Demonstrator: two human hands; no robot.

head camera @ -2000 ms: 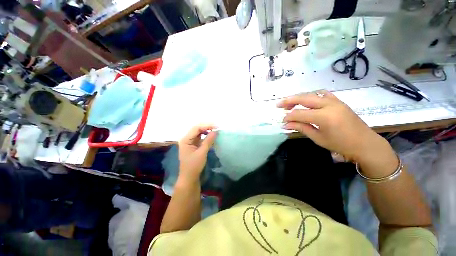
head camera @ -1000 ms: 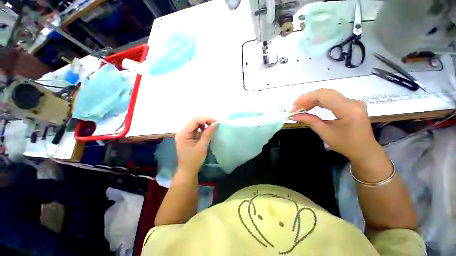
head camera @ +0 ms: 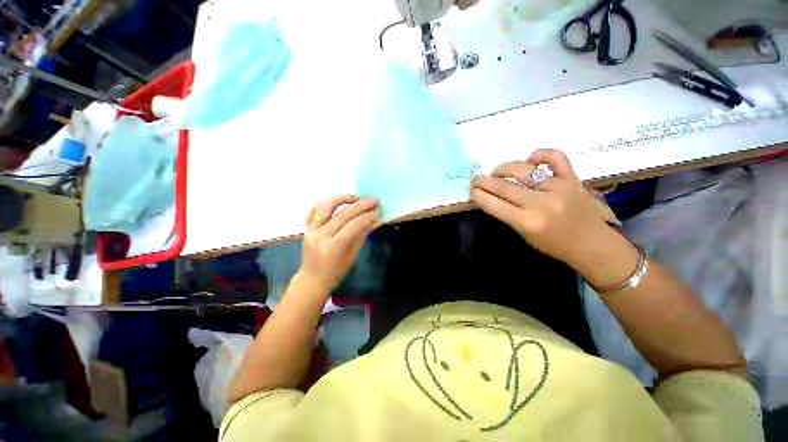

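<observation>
A pale aqua fabric piece (head camera: 410, 142) lies spread on the white machine table, its narrow end pointing toward the presser foot (head camera: 435, 59) and its near edge along the table's front edge. My left hand (head camera: 339, 237) holds the near left corner with its fingertips. My right hand (head camera: 540, 203) holds the near right corner with its fingertips, a ring on one finger. The fabric is clear of the presser foot. The thumbs are mostly hidden.
Black-handled shears (head camera: 600, 33) and dark snips (head camera: 698, 85) lie at the right, behind a measuring tape (head camera: 691, 126). Another aqua piece (head camera: 244, 73) lies at the back left. A red basket (head camera: 182, 186) at the left holds aqua fabric (head camera: 130, 177).
The fabric, which hung below my hands over the table edge, now lies flat on the table, pointing away from me. Both hands have turned over it. The view has shifted.
</observation>
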